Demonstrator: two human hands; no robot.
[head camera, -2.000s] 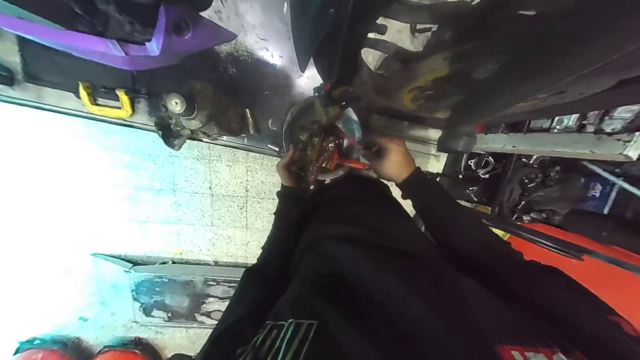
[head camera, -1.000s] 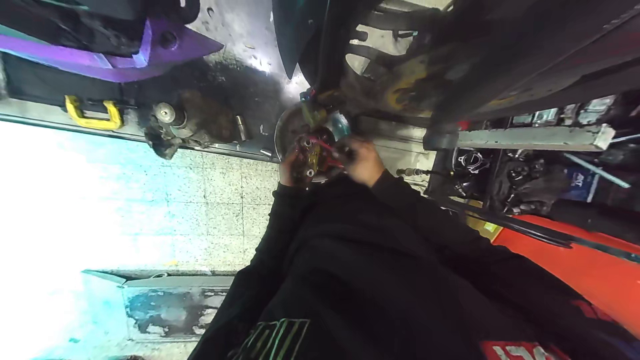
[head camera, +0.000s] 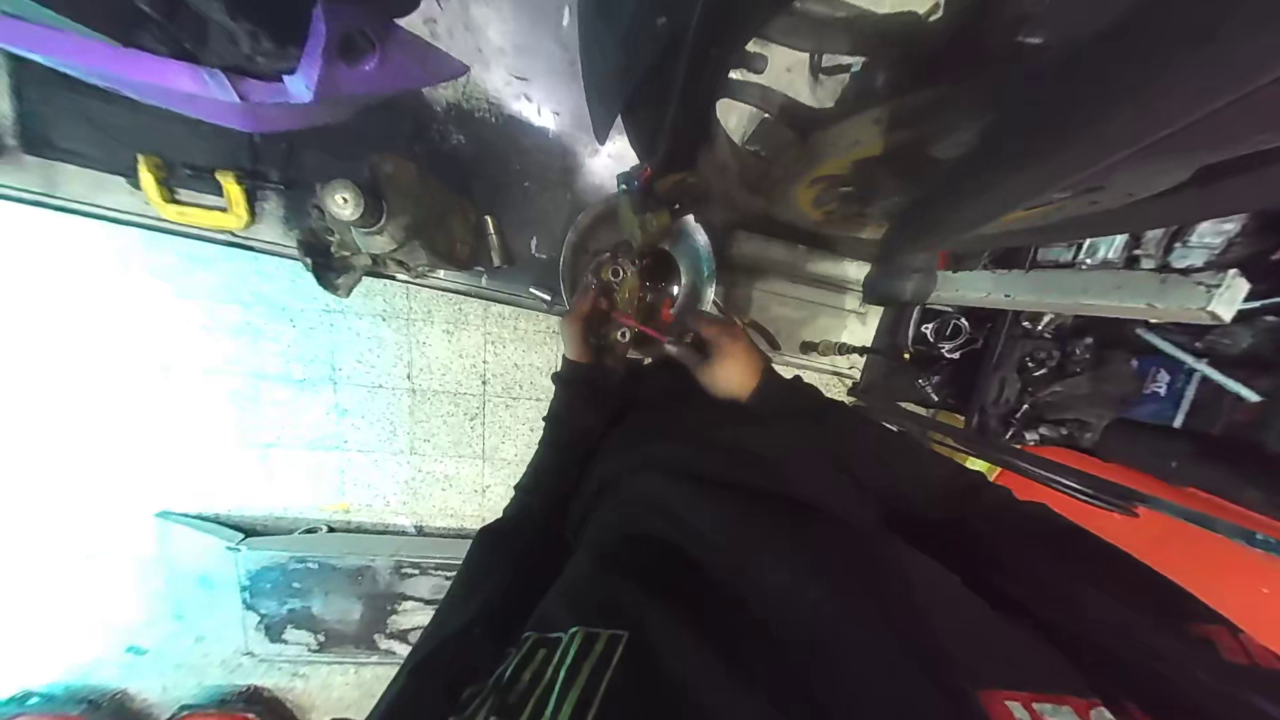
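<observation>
A round metal bowl (head camera: 699, 262) lies just beyond my body, with a dark, wet-looking metal part (head camera: 628, 290) in or over it. My left hand (head camera: 580, 325) grips the near left side of this part. My right hand (head camera: 728, 358) is at the bowl's near right edge, its fingers closed on a thin red tool (head camera: 640, 326) whose tip reaches over the part. The tool's exact kind cannot be told. At the bowl's far edge a small blue and red item (head camera: 633, 180) shows.
Left on the bench stand a greasy mechanical assembly (head camera: 410, 220), a metal socket (head camera: 494, 241) and a black case with a yellow handle (head camera: 195, 212). Purple bodywork (head camera: 240, 95) lies beyond. A tray of parts (head camera: 1090, 295) and a red surface (head camera: 1150, 530) are at right.
The red tool has swung from lying flat across to the right into a slant over the part. Both hands remain at the bowl.
</observation>
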